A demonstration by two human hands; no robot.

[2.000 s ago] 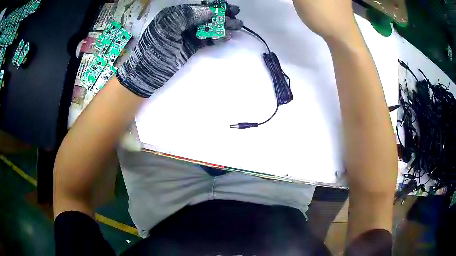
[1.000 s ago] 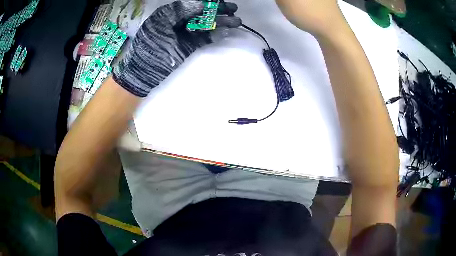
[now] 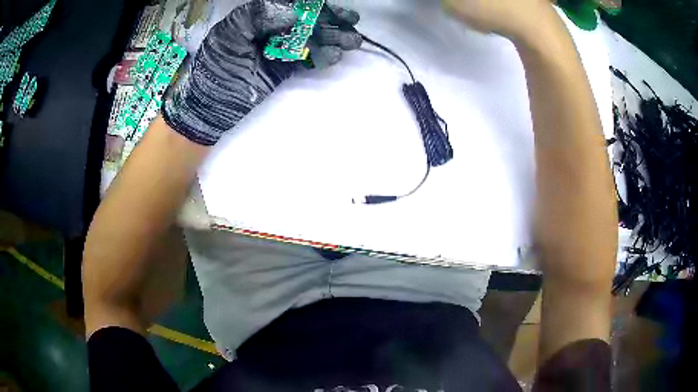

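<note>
My left hand (image 3: 264, 57), in a grey-black marled knitted glove, holds a green circuit board (image 3: 297, 34) near the top edge, pale solder side showing. A black DC output cable (image 3: 428, 126) runs from the gloved fingers to a tied coil lying on the white paper. Its barrel plug (image 3: 379, 200) lies on the paper, pointing left. How the lead meets the board is hidden by the fingers. My right hand (image 3: 482, 14) is bare, blurred and cut off by the top edge; its fingers cannot be seen.
The white paper-covered board (image 3: 321, 168) lies over my lap. Loose green boards (image 3: 149, 84) lie beside it at left, with more on the black surface (image 3: 65, 138) at far left. A tangled black cable pile (image 3: 662, 176) lies at right. A green object (image 3: 580, 15) is at top right.
My left hand has moved slightly left with the board, which is now tilted. My right hand first moved left, then back right. The coil and plug have shifted slightly.
</note>
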